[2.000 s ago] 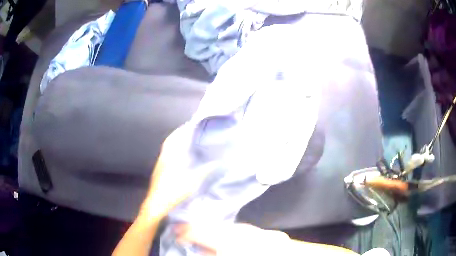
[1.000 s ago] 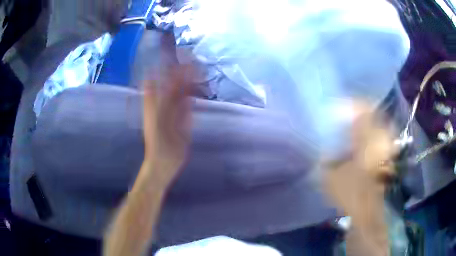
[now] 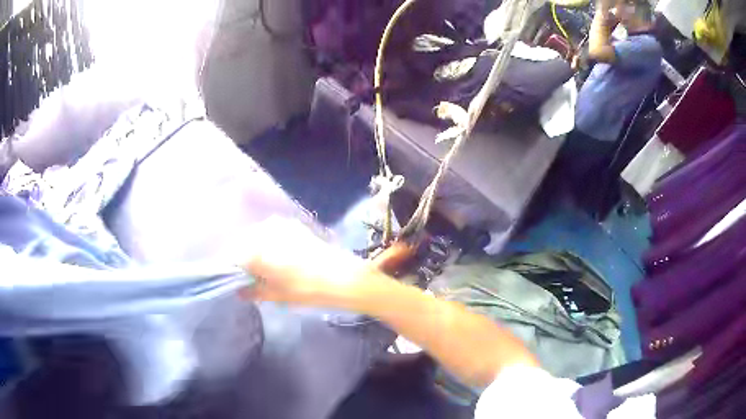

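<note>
A light blue shirt (image 3: 98, 295) stretches in from the left edge, lifted above the padded table. My right hand (image 3: 274, 280) holds it by one end, pulled taut; the fingers are washed out by glare. My left hand is not in view. The iron (image 3: 393, 258), with its brown handle partly behind my right forearm, is parked at the table's right side. Crumpled pale cloth (image 3: 65, 184) lies at the far left of the table.
Pale cords (image 3: 470, 123) rise from the iron. Green cloth (image 3: 507, 307) lies below right. A grey table or box (image 3: 491, 176) stands beyond. A person in a blue top (image 3: 619, 86) is at the back right. Purple cloth (image 3: 695, 270) hangs at right.
The view has swung to the right. My right hand now holds the shirt's end and extends leftward. My left hand has left the picture. The shirt is now stretched out at left.
</note>
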